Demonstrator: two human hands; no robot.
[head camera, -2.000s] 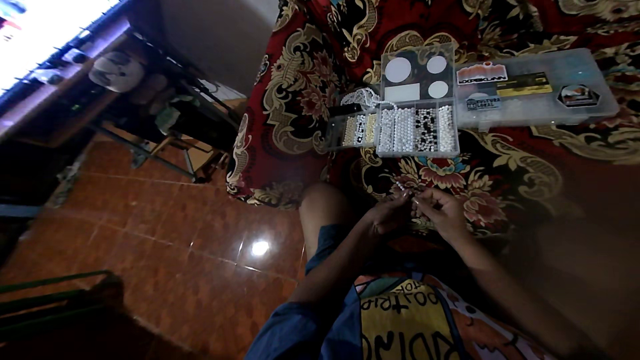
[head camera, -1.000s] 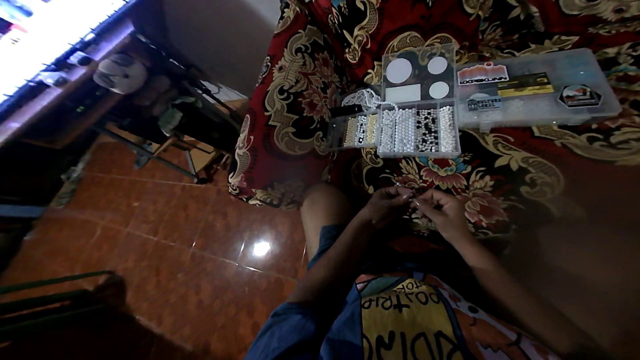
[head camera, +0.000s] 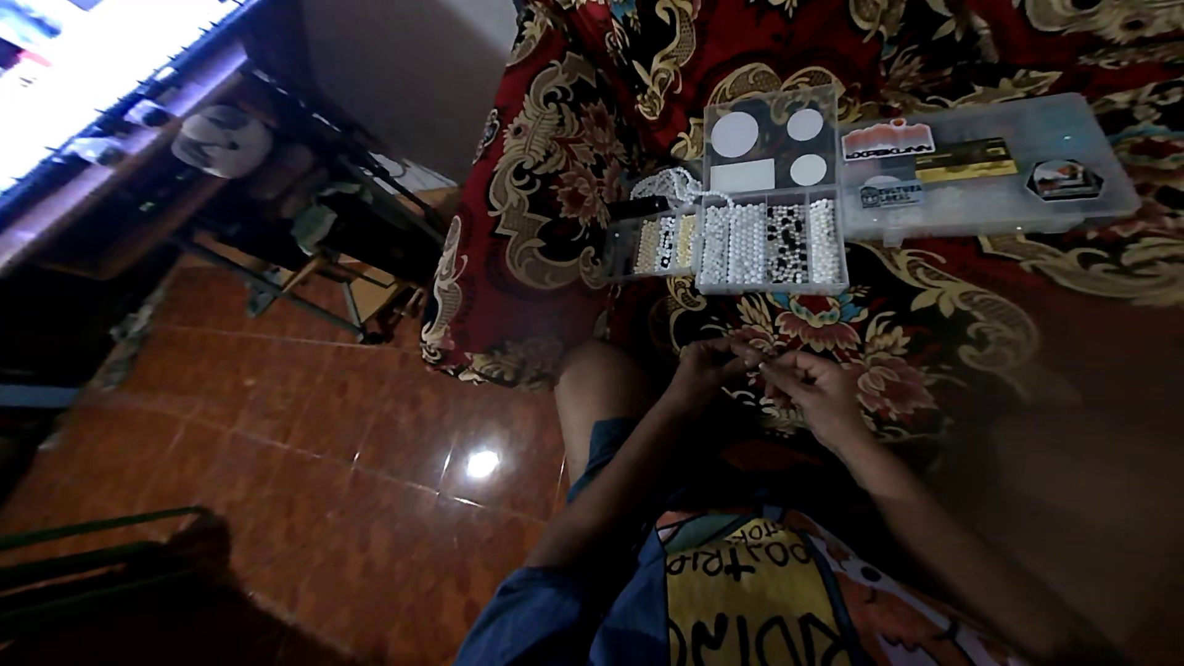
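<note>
My left hand (head camera: 708, 372) and my right hand (head camera: 819, 388) meet fingertip to fingertip above the floral cloth, just in front of a clear plastic bead box (head camera: 772, 289). Between the fingers is a small pale item, perhaps a bead, too small to make out. The box lies with its lid (head camera: 775, 148) raised behind it; white beads (head camera: 735, 242) and black-and-white beads (head camera: 786, 245) fill its compartments. At its left a smaller tray (head camera: 622, 254) holds cream and lettered-looking beads. A bundle of white bead strands (head camera: 668, 185) rests behind that tray.
A large translucent plastic case (head camera: 990, 208) with stickers lies right of the bead box on the red floral cloth (head camera: 555, 176). My bare knee (head camera: 601, 388) is at the cloth's front edge. Left are the tiled floor (head camera: 388, 444), a desk with a bright screen, and green metal bars (head camera: 92, 546).
The fingertips of both hands have shifted slightly and remain close together. The boxes and cases have not moved.
</note>
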